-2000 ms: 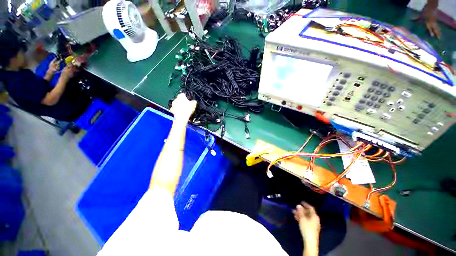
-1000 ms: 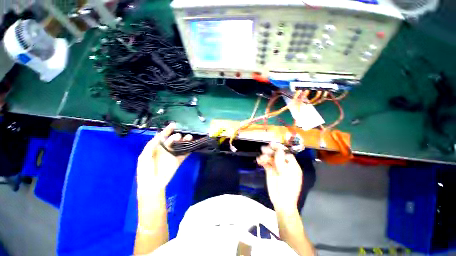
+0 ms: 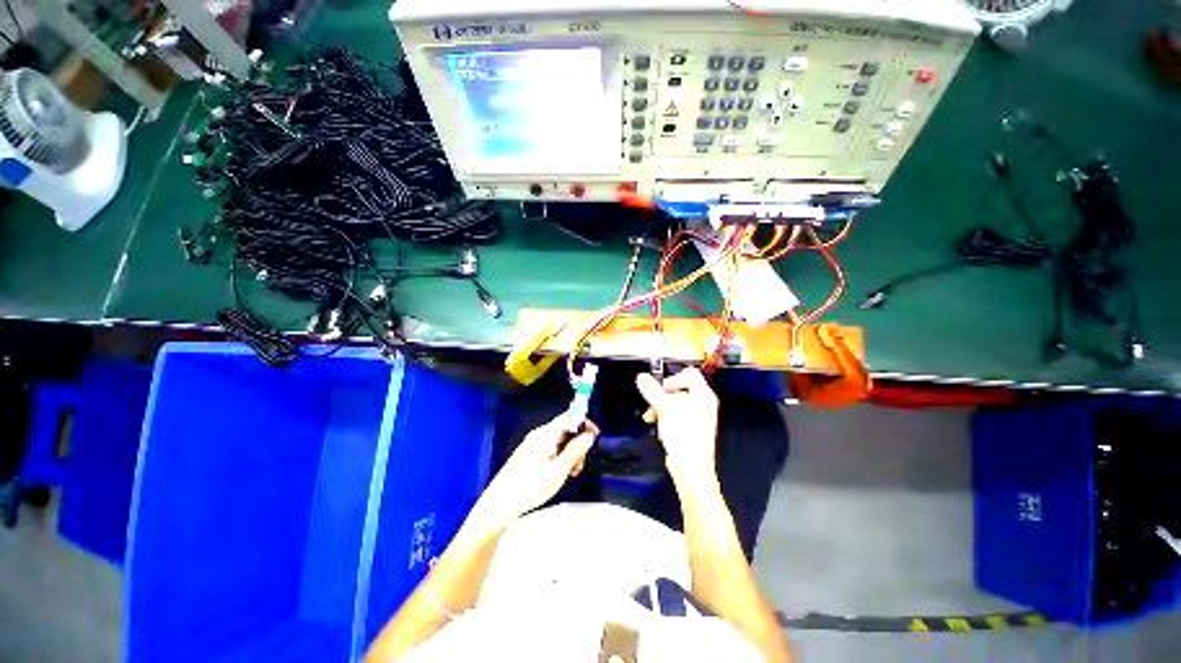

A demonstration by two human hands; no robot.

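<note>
My left hand (image 3: 551,460) is below the bench edge, its fingers closed on a small pale blue-white connector (image 3: 583,395) that points up toward the coloured leads. My right hand (image 3: 681,404) is at the orange fixture strip (image 3: 622,339), fingertips together near a small connector end at the strip's edge; what they pinch is too small to tell. Orange, red and yellow test leads (image 3: 686,282) run from the tester (image 3: 674,110) down to the strip. A yellow piece (image 3: 532,352) is at the strip's left end.
A tangled pile of black cables (image 3: 337,168) lies left of the tester, a smaller black group (image 3: 1088,246) right. A large blue tote (image 3: 233,492) stands below the edge at left, another blue tote (image 3: 1032,505) with dark contents at right. A white fan (image 3: 58,149) stands far left.
The view has turned toward the tester. My left hand has moved from the cable pile to below the strip's left part and now holds the pale connector. My right hand has risen to the strip.
</note>
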